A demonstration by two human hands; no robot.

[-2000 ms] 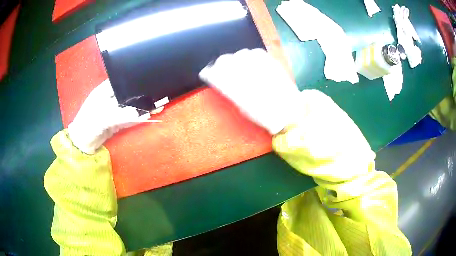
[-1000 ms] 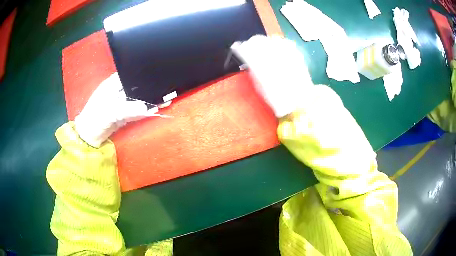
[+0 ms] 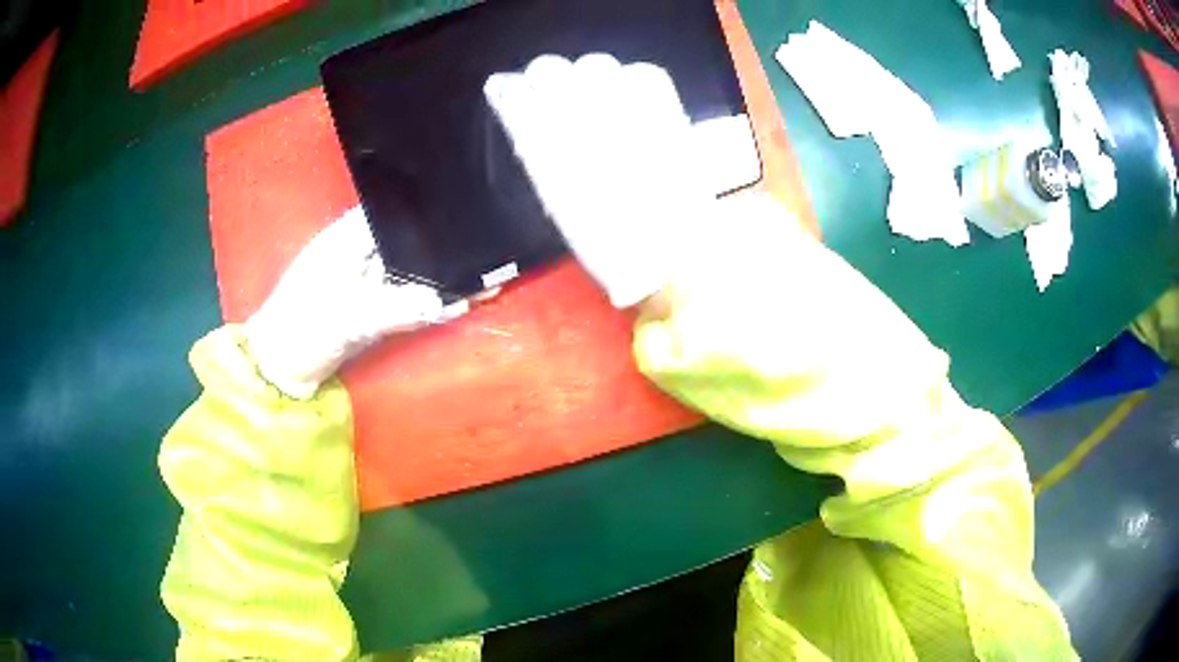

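A glossy black display panel (image 3: 433,168) lies on a red-orange foam pad (image 3: 504,401), with small white tabs (image 3: 499,276) along its near edge. My white-gloved left hand (image 3: 339,300) is closed on the panel's near left corner, with thin white strands beside the fingers. My white-gloved right hand (image 3: 601,168) is over the middle of the panel, fingers together and palm side hidden. A white patch shows on the panel just right of it; I cannot tell if it is a wipe or glare, nor whether the hand holds anything.
On the green worktop (image 3: 582,498) to the right are a crumpled white wipe (image 3: 873,110), a pale squarish bottle with a round metal top (image 3: 1006,190) and more white cloths (image 3: 1083,129). Another red pad (image 3: 207,32) lies at the upper left. A yellow-green sleeve shows at the right edge.
My right hand has moved from the panel's near right part inward over its middle. The bright light band on the panel is gone. The whole view has shifted, so things sit further right.
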